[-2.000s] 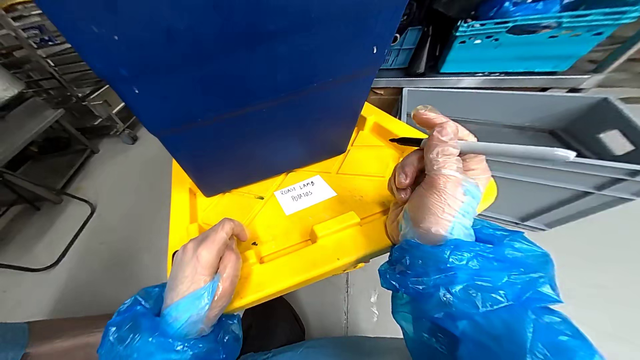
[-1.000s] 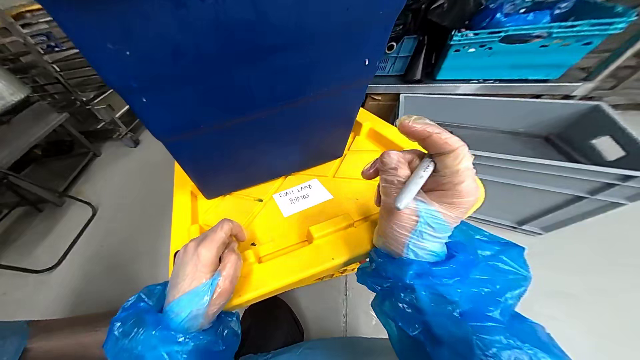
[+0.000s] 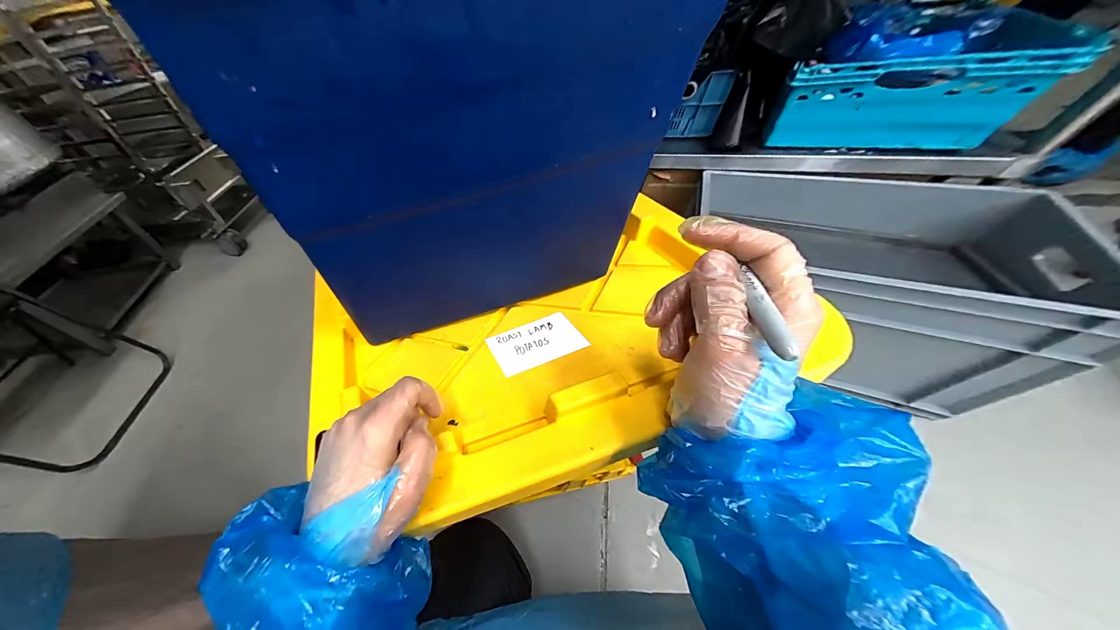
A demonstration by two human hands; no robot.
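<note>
My right hand (image 3: 739, 328), in a clear plastic glove and blue sleeve cover, holds a grey marker pen (image 3: 768, 312) over the right end of a yellow plastic lid (image 3: 490, 385). On the lid's near left edge rests my gloved left hand (image 3: 376, 464), its fingers curled; whether it grips the edge cannot be told. A white paper label (image 3: 536, 344) with handwriting lies on the lid between my hands. Behind the label, a large dark blue plastic container (image 3: 455, 157) stands on the lid.
Grey plastic crates (image 3: 945, 324) sit at the right, beside the yellow lid. A turquoise crate (image 3: 884, 114) holding blue plastic rests on a metal shelf (image 3: 840, 164) behind them. Metal racks (image 3: 149, 114) and a metal trolley (image 3: 61, 227) stand at the left.
The marker in my right hand has turned: its black tip pointed left over the lid two seconds ago and is now out of sight. My left hand has stayed at the lid's edge.
</note>
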